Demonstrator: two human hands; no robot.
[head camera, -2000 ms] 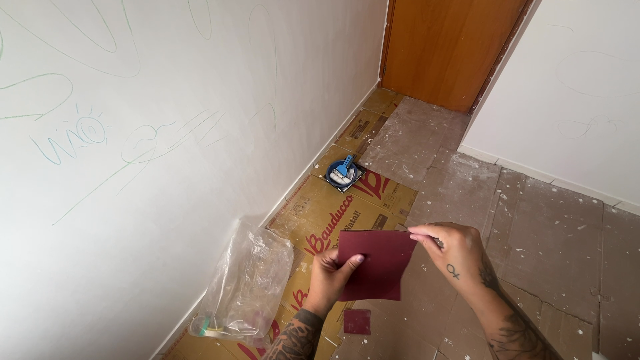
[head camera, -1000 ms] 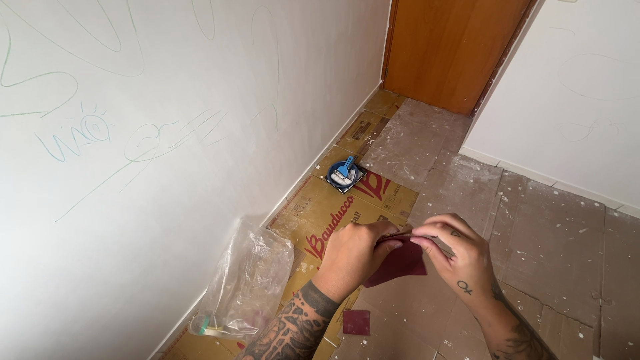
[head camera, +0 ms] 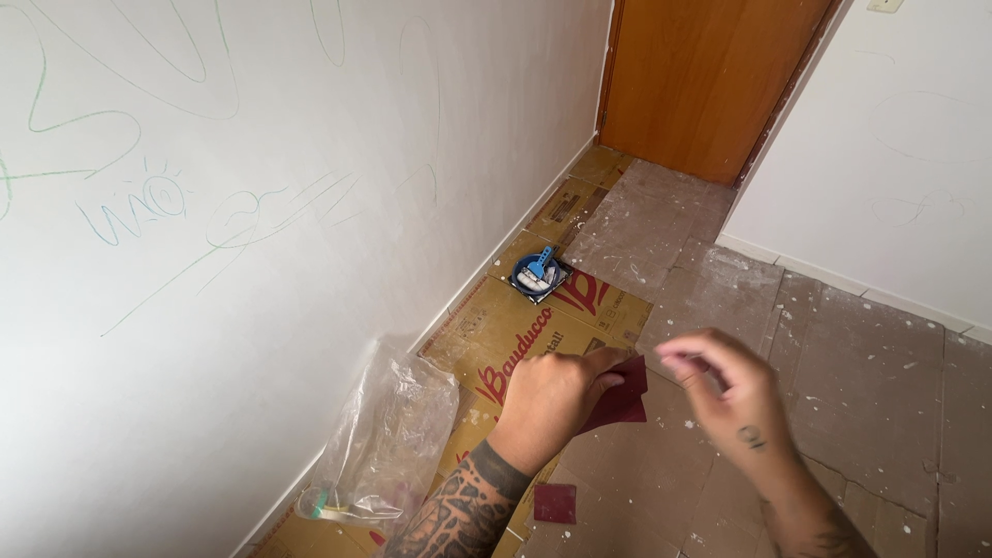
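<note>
My left hand [head camera: 562,391] grips a dark red sheet of sandpaper [head camera: 620,399], which looks folded and is partly hidden behind the fingers. Just right of the sheet is my right hand [head camera: 717,380], slightly blurred, its fingers curled and apart from the paper, with nothing seen in them. A small square of the same dark red paper [head camera: 555,503] lies on the covered floor below my hands. Farther off, a blue putty knife [head camera: 542,263] rests in a round dark blue container [head camera: 535,274] with white material in it.
Printed cardboard [head camera: 496,333] and grey-brown sheets [head camera: 852,387] with white specks cover the floor. A clear plastic bag [head camera: 395,426] lies against the left wall [head camera: 232,310], which bears crayon-like scribbles. A wooden door [head camera: 705,77] stands at the far end, beside the right wall [head camera: 891,155].
The dark red sheet, spread out two seconds ago, became folded between both hands. My right hand has since let go of it and moved off to the right; the left hand still holds it.
</note>
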